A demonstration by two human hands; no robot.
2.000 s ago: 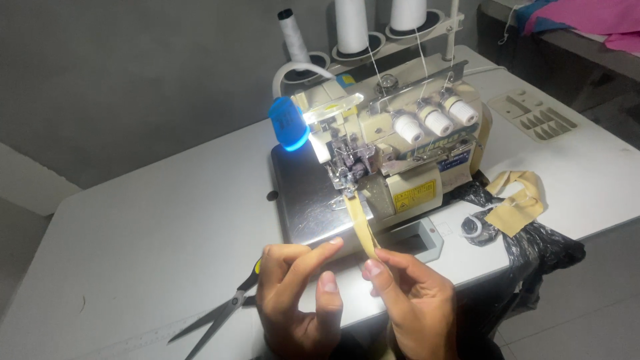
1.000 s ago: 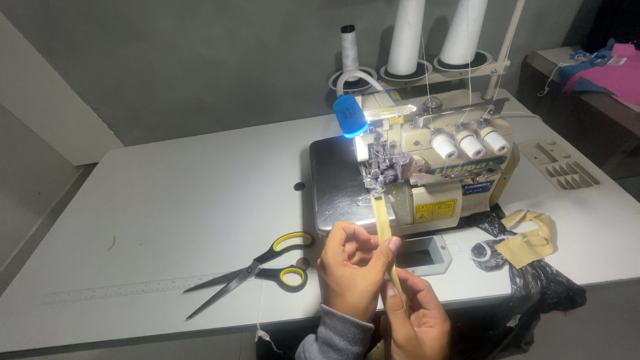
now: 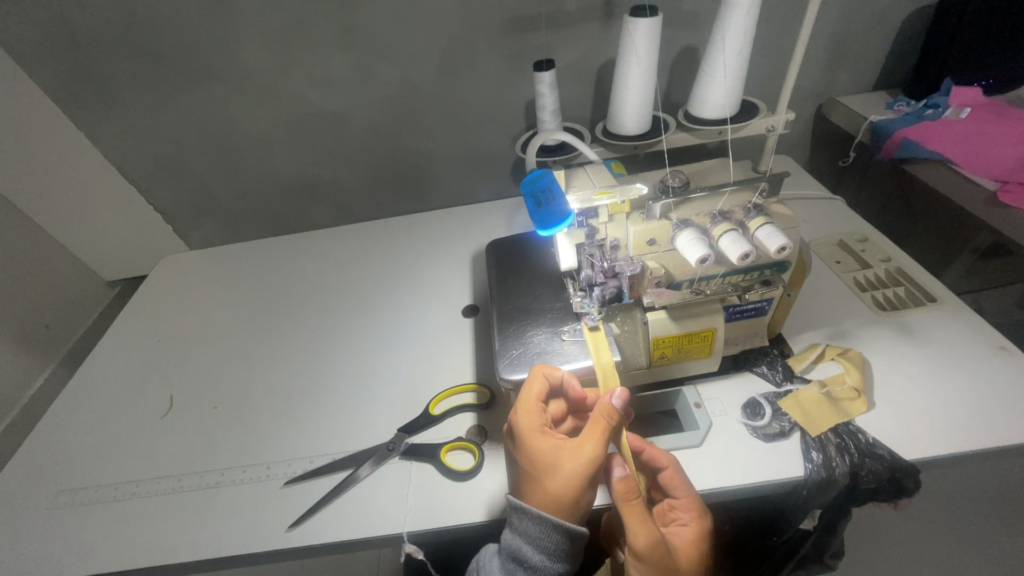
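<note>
A narrow yellow fabric strip (image 3: 603, 360) runs from under the presser foot of the overlock sewing machine (image 3: 680, 240) toward me. My left hand (image 3: 560, 448) pinches the strip just in front of the machine's metal bed. Below it, my right hand (image 3: 660, 512) holds the strip's lower part between thumb and fingers. A blue lamp (image 3: 546, 202) lights the needle area. Open scissors (image 3: 394, 445) with black and yellow handles lie left of my left hand.
A transparent ruler (image 3: 200, 478) lies by the scissors. Right of the machine are a yellow fabric piece (image 3: 828, 400) and a black plastic bag (image 3: 856, 464) at the table edge. Thread cones (image 3: 634, 76) stand behind. Pink fabric (image 3: 960, 132) rests on another surface at the far right.
My left hand, earlier spread beside the strip near the scissors' handles, has come onto the strip and grips it. The scissors now show in full. The view has shifted left.
</note>
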